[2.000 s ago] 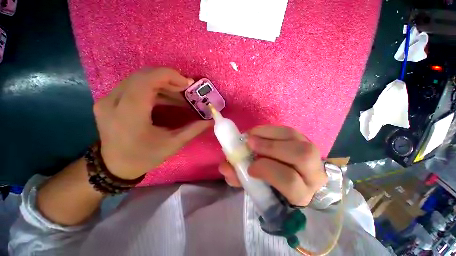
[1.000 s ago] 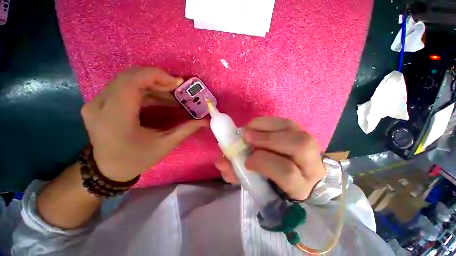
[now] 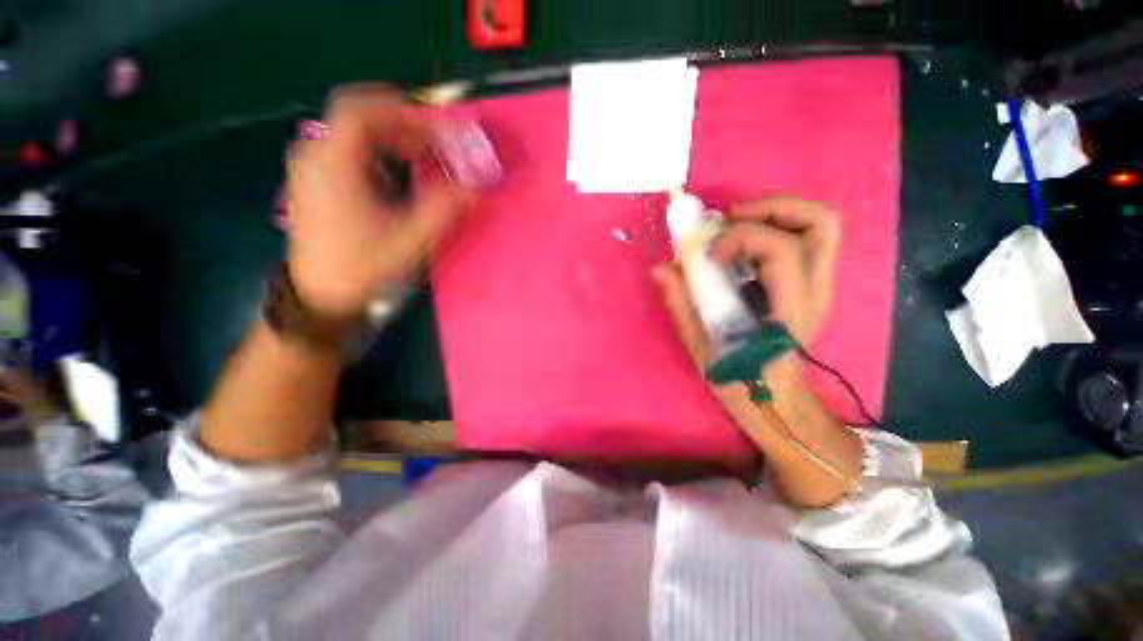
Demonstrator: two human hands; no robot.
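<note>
My left hand (image 3: 357, 207), blurred, holds a pink housing (image 3: 469, 154) between thumb and fingers over the left edge of the pink-red mat (image 3: 552, 338). My right hand (image 3: 783, 269) holds the glue syringe (image 3: 709, 278) over the right half of the mat. The syringe tip points up and away, near the lower right corner of the white paper wipes (image 3: 632, 125), well apart from the housing. A dark green cap (image 3: 752, 354) with a thin hose sits on its rear end.
A red housing (image 3: 496, 23) lies beyond the mat's far edge. Blurred pink items lie at the far left. Crumpled wipes (image 3: 1022, 304), a blue tube (image 3: 1025, 163) and a black box with a red light (image 3: 1108, 225) are at the right. Part of a person's grey sleeve (image 3: 75, 538) shows lower left.
The view has shifted, showing more of the far side. The syringe has moved away from the pink housing, up and to the right. My left hand has carried the housing up to the mat's left edge.
</note>
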